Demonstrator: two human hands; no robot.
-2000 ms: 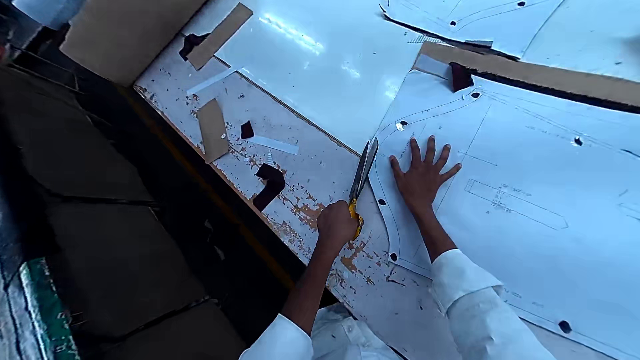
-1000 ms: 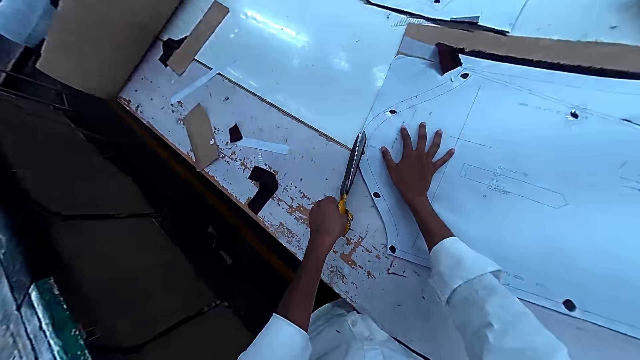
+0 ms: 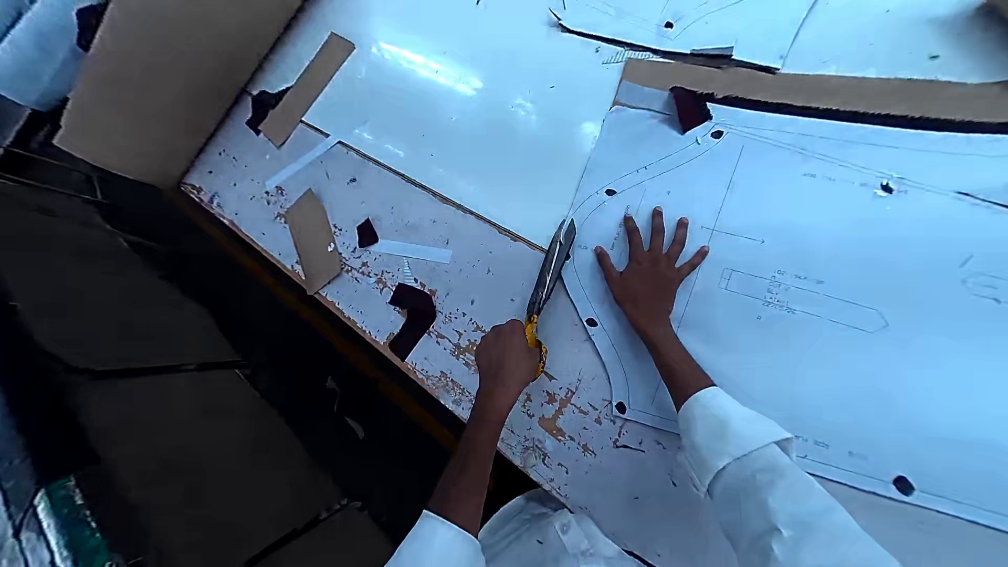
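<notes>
My left hand [image 3: 508,358] is closed round the yellow handles of a pair of scissors [image 3: 551,268]. Their long metal blades point away from me, with the tips slightly apart at the curved edge of a white paper pattern [image 3: 787,378]. Palm down on this pattern, my right hand [image 3: 650,283] rests with its fingers spread and holds nothing. The pattern bears drawn lines, writing and several dark holes. Dark fabric shows along its upper edge, where a dark maroon fabric piece [image 3: 691,109] sticks out. The scissors cover part of the pattern's edge.
Left of the scissors, the worn tabletop [image 3: 488,283] carries a dark curved scrap [image 3: 415,319], cardboard pieces [image 3: 313,242] and paper strips [image 3: 411,251]. A glossy white sheet [image 3: 465,134] lies beyond. A large brown board [image 3: 169,87] stands at the table's left end. More pattern paper [image 3: 709,24] lies at the top.
</notes>
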